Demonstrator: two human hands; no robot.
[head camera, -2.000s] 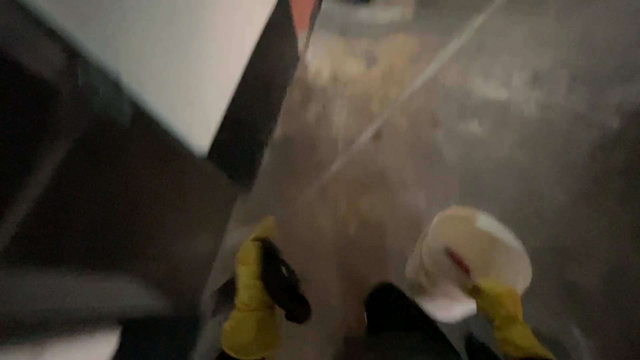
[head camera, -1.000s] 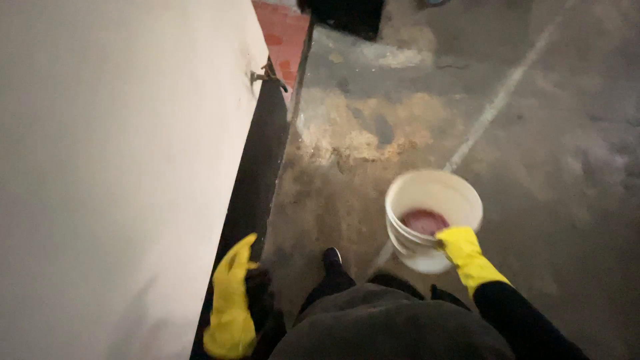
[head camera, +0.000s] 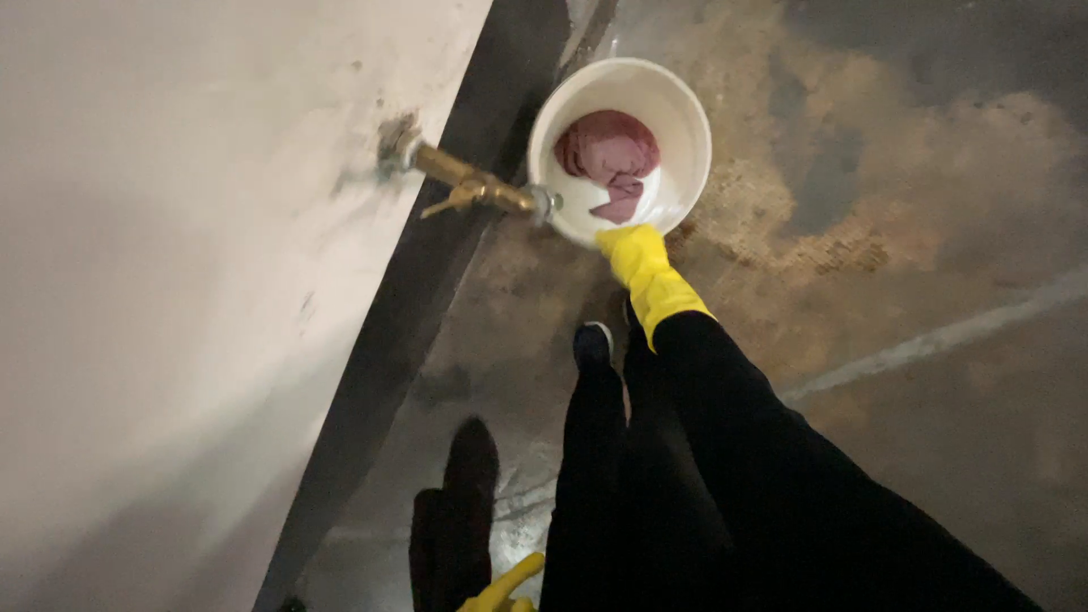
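Note:
A white plastic bucket (head camera: 684, 161) is near the top centre, beside the wall, with a damp-looking reddish-pink cloth (head camera: 608, 146) bunched inside. My right hand (head camera: 650, 272), in a yellow rubber glove, grips the bucket's near rim. From the wall a brass tap (head camera: 476, 189) sticks out, its outlet end overlapping the left rim of the bucket in this view. At the bottom edge my left hand (head camera: 503, 588), also in a yellow rubber glove, shows only in part, a finger extended and nothing seen in it.
A pale wall (head camera: 212, 212) with a dark band along its base (head camera: 374, 382) fills the left side. The stained concrete floor (head camera: 935, 408) carries a light line at the right. My legs and a dark shoe (head camera: 592, 344) are below the bucket.
The bucket in my right hand has moved over to the wall, next to the tap. My left hand has dropped to the bottom edge of view. The view has shifted strongly.

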